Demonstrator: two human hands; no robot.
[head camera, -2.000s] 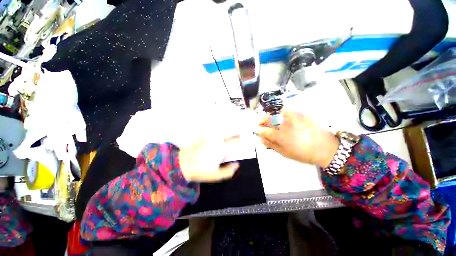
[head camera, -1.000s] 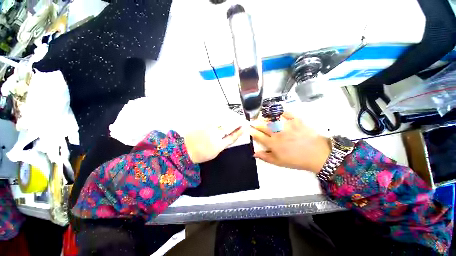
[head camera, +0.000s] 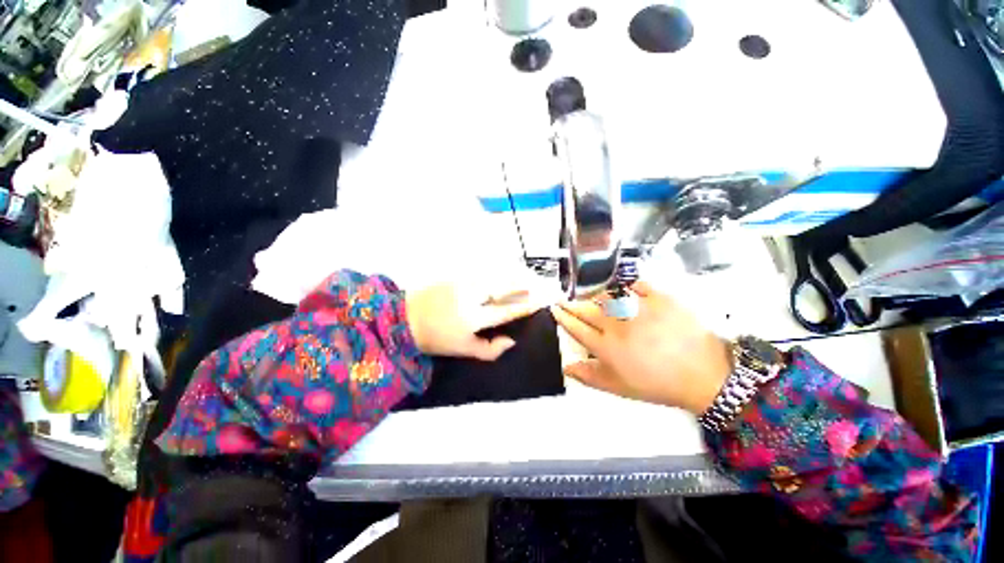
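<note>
My left hand lies flat on a white piece, its thumb apart from the fingers, over the upper edge of a small black piece. My right hand lies flat at the black piece's right edge, fingers spread. Both hands' fingertips nearly meet just below the curved metal guard of the white sewing machine. The needle and the contact point of the fingertips are hidden or washed out. The large speckled black cloth spreads left and under the white piece.
Black-handled scissors and a clear plastic bag lie right of the machine. An open tray is far right. White scraps and yellow tape are at left. A marked strip lines the table's front edge.
The view has shifted, showing more of the machine's top. The black piece's front edge lies closer to my hands and farther from the table edge. My hands remain beside the guard.
</note>
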